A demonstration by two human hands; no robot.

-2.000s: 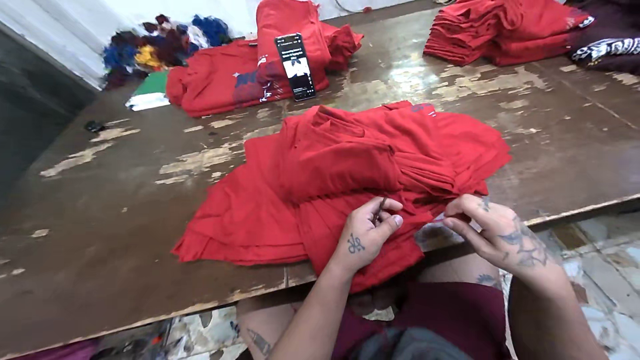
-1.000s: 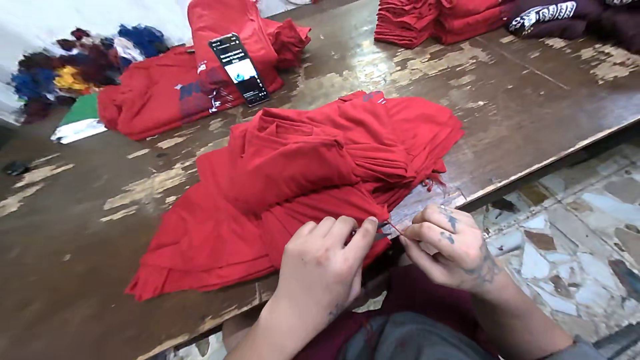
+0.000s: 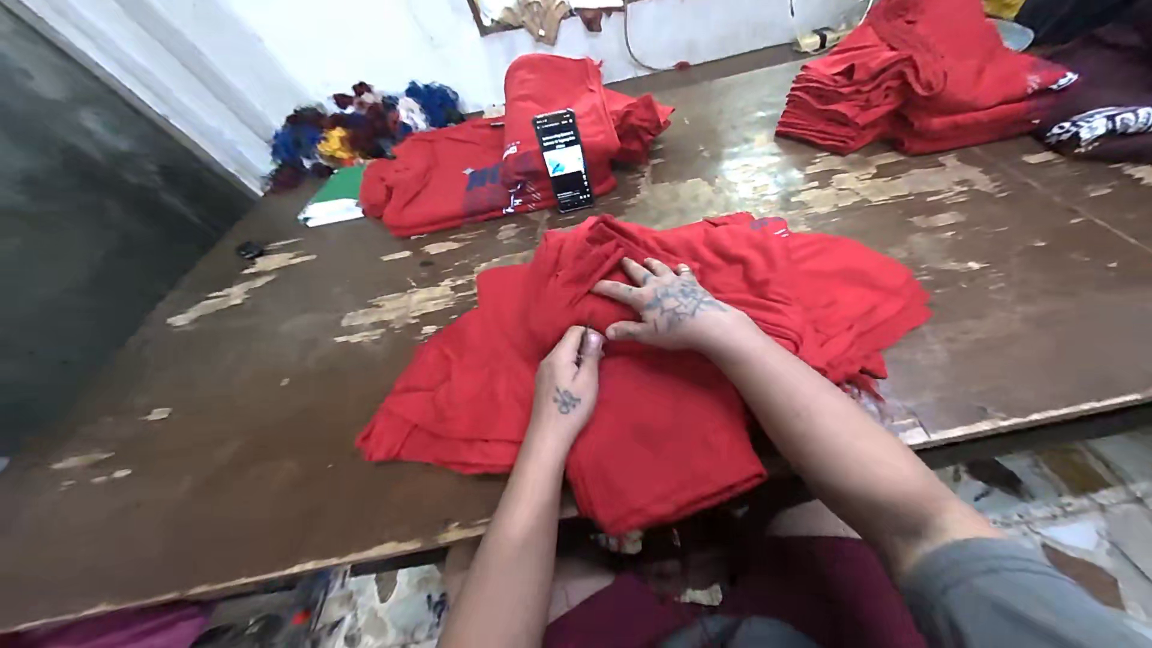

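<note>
A heap of red fabric garments [image 3: 666, 396] lies on the worn wooden table, one folded part hanging over the near edge. My left hand [image 3: 571, 373] rests on the middle of the heap, thumb and forefinger pinched together; a small dark tip shows between them, too small to identify. Just right of it and higher up, my right hand [image 3: 661, 304] lies flat on the red cloth with its fingers spread, holding nothing visible. The thumbs of both hands are close together. At the heap's right edge, red threads or fringe [image 3: 864, 385] hang down.
Behind the heap, a phone [image 3: 564, 162] leans on folded red printed garments [image 3: 441, 175]. Multicoloured yarn bundles [image 3: 346, 130] and a green-and-white item [image 3: 333, 196] are at the back left. More red garments [image 3: 909, 85] and dark printed ones [image 3: 1102, 126] lie back right. The table's near edge [image 3: 1035, 421] is chipped.
My right hand has moved from the heap's near right side up onto its middle and spread its fingers. My left hand is also farther up the cloth. The view has shifted.
</note>
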